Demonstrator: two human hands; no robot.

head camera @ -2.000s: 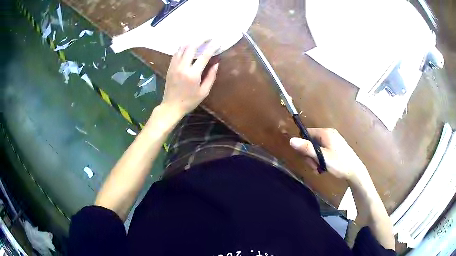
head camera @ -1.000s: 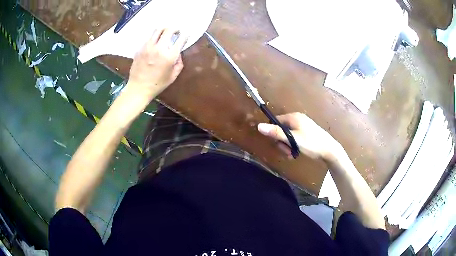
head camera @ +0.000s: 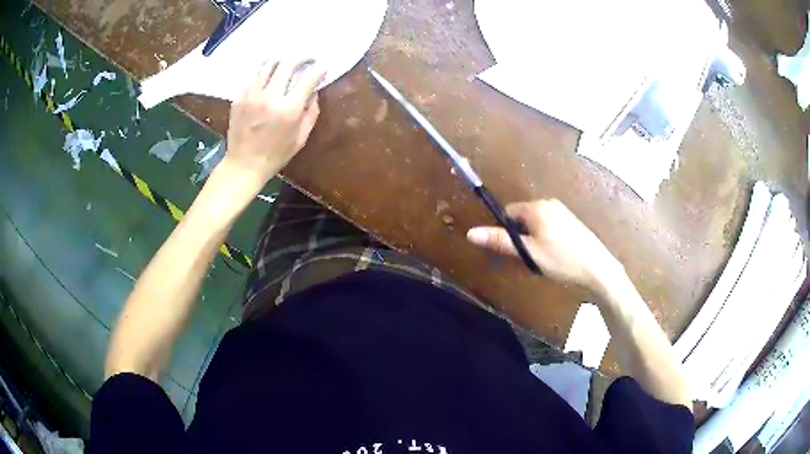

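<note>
The tailor's shears (head camera: 447, 158) have long silver blades and black handles. My right hand (head camera: 551, 241) grips their handles, and the blades point up and left, closed or nearly so, with the tip beside the edge of a white curved panel (head camera: 311, 37). My left hand (head camera: 273, 117) lies on the panel's lower edge with its fingers spread a little; whether it pinches the panel is hidden. A dark clip (head camera: 229, 25) sits on the panel's upper part. The panel has a rounded body and a narrow tail that points left.
A wide white sheet stack (head camera: 595, 53) lies at the upper right with a silver clip (head camera: 641, 117). Curved white strips (head camera: 746, 301) and a pale roll (head camera: 750, 421) lie at the right. A small white piece (head camera: 587, 333) is near the table edge. Scraps (head camera: 82, 142) litter the green floor.
The view has shifted, so things appear farther left than two seconds ago. Since one second ago the shears have tilted slightly, with their handles a little higher. My left hand stays on the panel.
</note>
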